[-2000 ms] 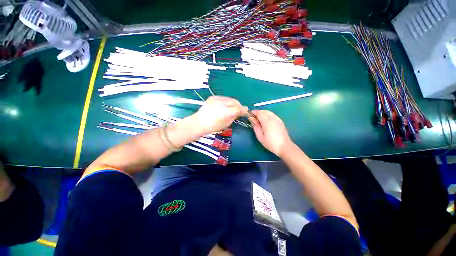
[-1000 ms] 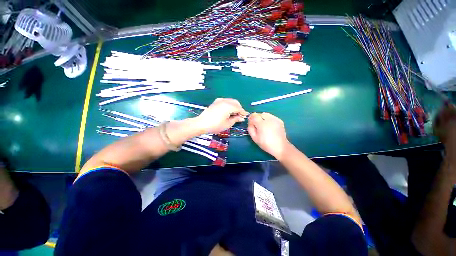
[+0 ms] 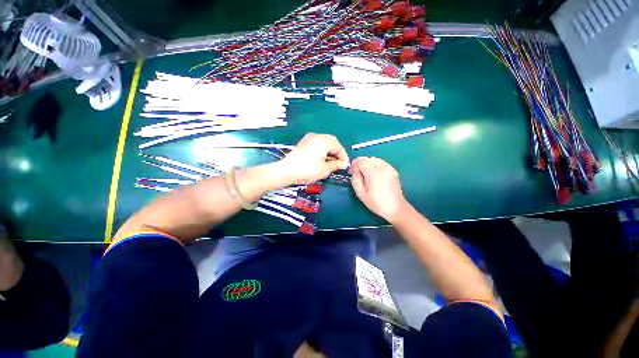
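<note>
My left hand (image 3: 319,157) and my right hand (image 3: 376,185) meet over the middle of the green mat, fingertips nearly touching. Both pinch thin wires of a lead; the fingers hide most of it and its exact ends cannot be told. A few thin wires show just below the fingertips. A white sleeve (image 3: 242,146) extends to the left of my left hand. Sleeved harnesses (image 3: 280,212) with red connectors (image 3: 307,204) lie under and beside my left forearm. A single white sleeve (image 3: 394,137) lies behind my right hand.
White sleeves lie in a left pile (image 3: 214,101) and a right pile (image 3: 382,98). Behind them is a heap of unsleeved harnesses (image 3: 301,42). A second wire bundle (image 3: 543,112) and a vented machine (image 3: 602,59) are at right. A fan (image 3: 59,42) stands upper left, beyond a yellow line (image 3: 124,150).
My hands stay in nearly the same place, with small shifts of the fingers. A neighbour's hand at the right edge, seen one second ago, has left the mat.
</note>
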